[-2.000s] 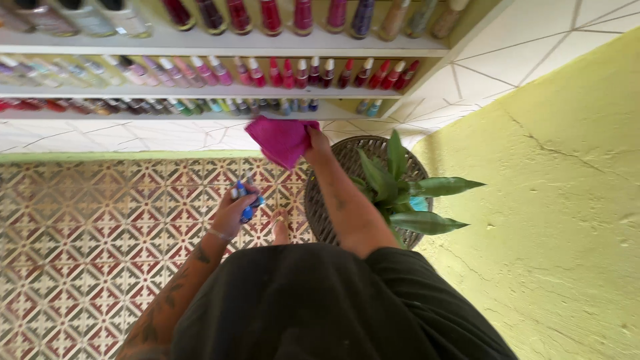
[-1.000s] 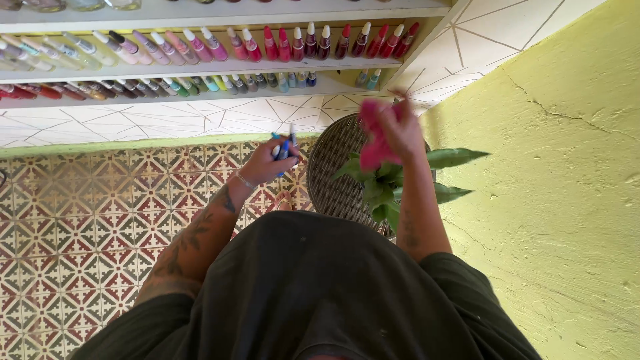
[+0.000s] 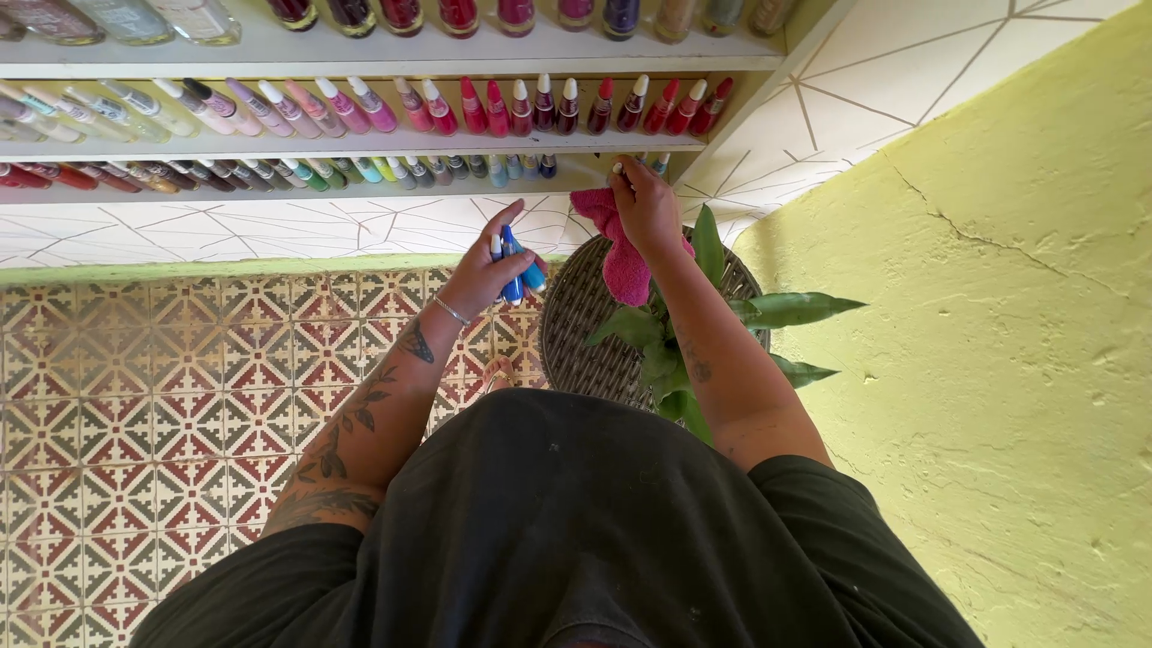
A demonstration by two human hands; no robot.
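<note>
My left hand (image 3: pixel 493 270) is closed around several blue and teal nail polish bottles (image 3: pixel 511 265), below the lowest visible shelf. My right hand (image 3: pixel 646 202) is at the right end of that shelf, holding a pink cloth (image 3: pixel 627 270) that hangs down from it. A white-capped bottle (image 3: pixel 617 169) shows at its fingertips; whether they grip it I cannot tell. Small blue bottles (image 3: pixel 531 166) stand on the same shelf, to the left of the right hand. Red and dark red bottles (image 3: pixel 567 108) line the shelf above.
Under my right arm is a round woven wicker stand (image 3: pixel 585 333) with a leafy green plant (image 3: pixel 666 346). A cracked yellow wall (image 3: pixel 990 297) rises at the right. White shelf edges (image 3: pixel 360 144) run across the top. Patterned floor tiles (image 3: pixel 153 405) lie at the left, and my foot shows between my arms.
My right hand, with the pink cloth, has moved from over the plant up to the right end of the lowest shelf. My left hand still holds the bottles.
</note>
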